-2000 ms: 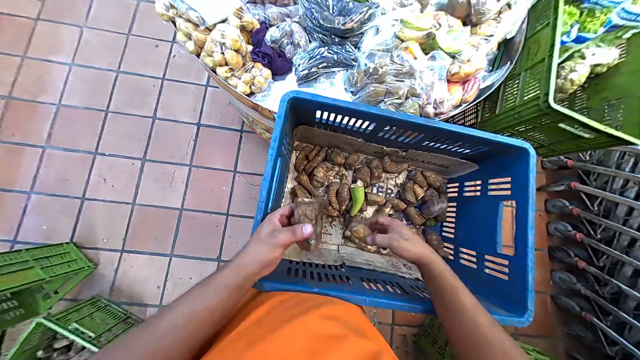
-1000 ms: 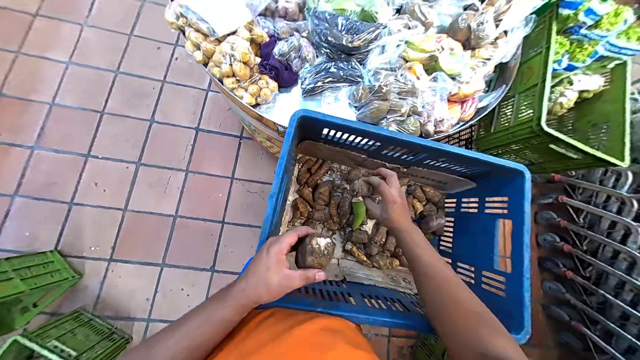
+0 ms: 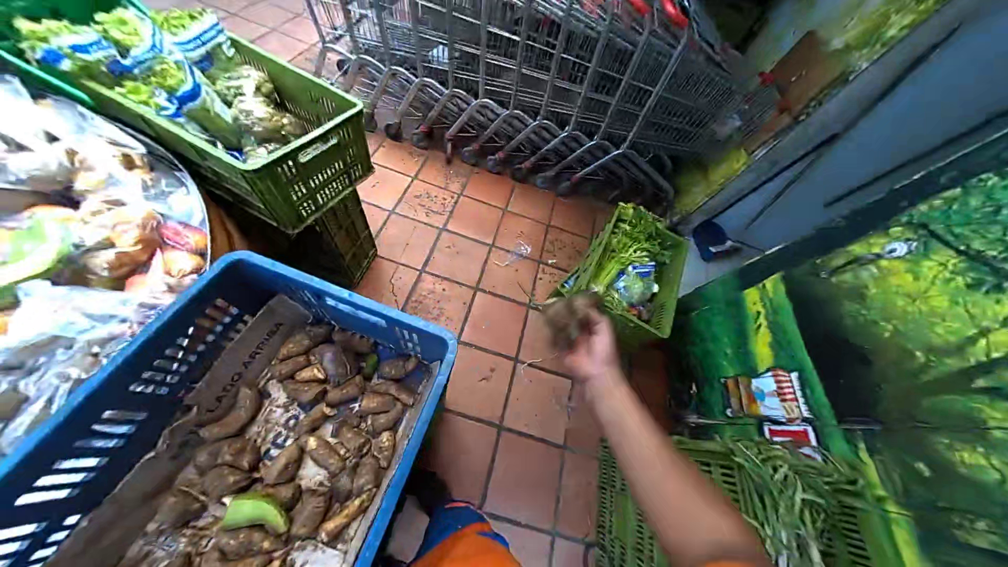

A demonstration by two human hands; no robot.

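Observation:
My right hand (image 3: 592,346) reaches out over the tiled floor, closed on a blurred brown root vegetable (image 3: 568,319), just short of a green crate of leafy greens (image 3: 669,276). At the lower left stands a blue plastic crate (image 3: 339,302) lined with cardboard (image 3: 250,354). Many brown root vegetables (image 3: 323,453) lie in it, with a pale green curved piece (image 3: 255,513) among them. My left hand is out of the picture.
Nested metal shopping carts (image 3: 504,94) stand along the top. A green crate with bagged lettuce (image 3: 323,150) is at the upper left, beside a round table of bagged produce (image 3: 197,205). Another green crate (image 3: 654,504) with long green leaves is at the lower right, by a painted wall (image 3: 921,331).
The view has swung far to the right. My right hand, earlier over the blue crate, is now outside it with a root vegetable. My left hand has left the view.

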